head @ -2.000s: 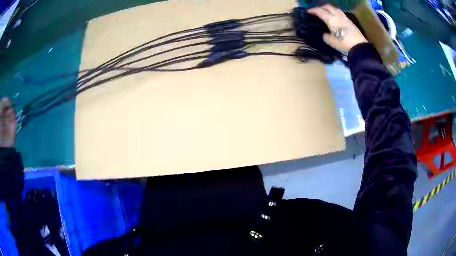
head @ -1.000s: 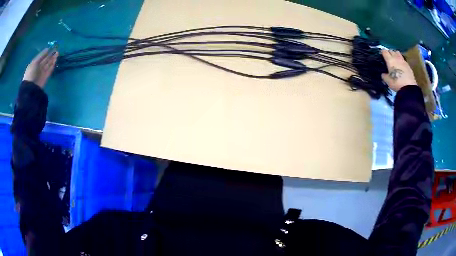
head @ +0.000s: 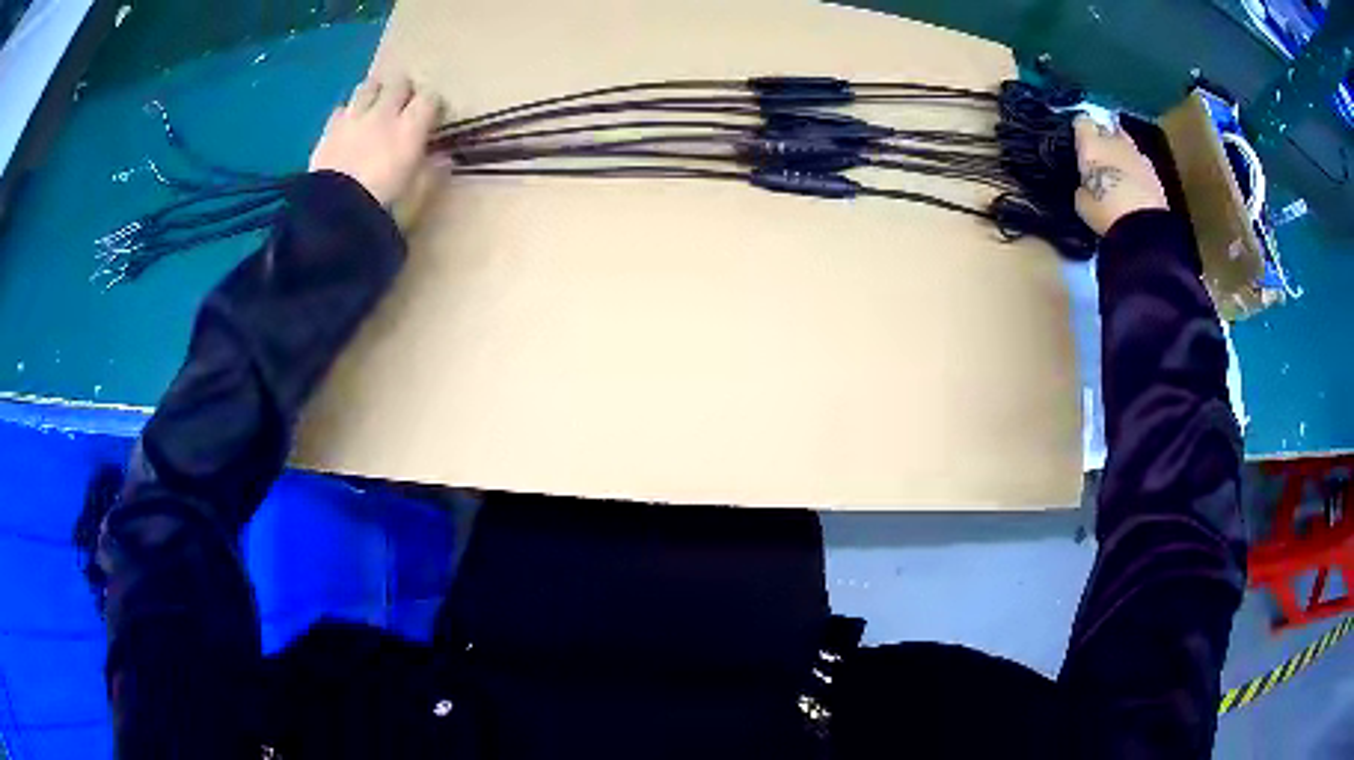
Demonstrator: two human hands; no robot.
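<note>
A black cable bundle [head: 624,149] lies across the upper part of the tan cardboard sheet [head: 683,342]. Several black controller housings [head: 809,137] sit side by side on it. My left hand [head: 380,141] is closed over the cords near the sheet's left edge. The stripped wire ends [head: 116,253] fan out on the green bench to its left. My right hand [head: 1114,175] is at the coiled cable ends [head: 1044,156] on the right; its fingertips are partly hidden, and it seems to grip the coils.
A small open carton [head: 1221,208] with a white ring-shaped item [head: 1252,175] stands right of my right hand. A white sheet [head: 1088,356] shows under the cardboard's right edge. Blue totes [head: 334,549] are below the bench at left, a red stool [head: 1307,542] at lower right.
My left hand has moved right from the wire ends onto the cords at the cardboard. The lowest controller now lies closer to the others. My right hand stays at the coils.
</note>
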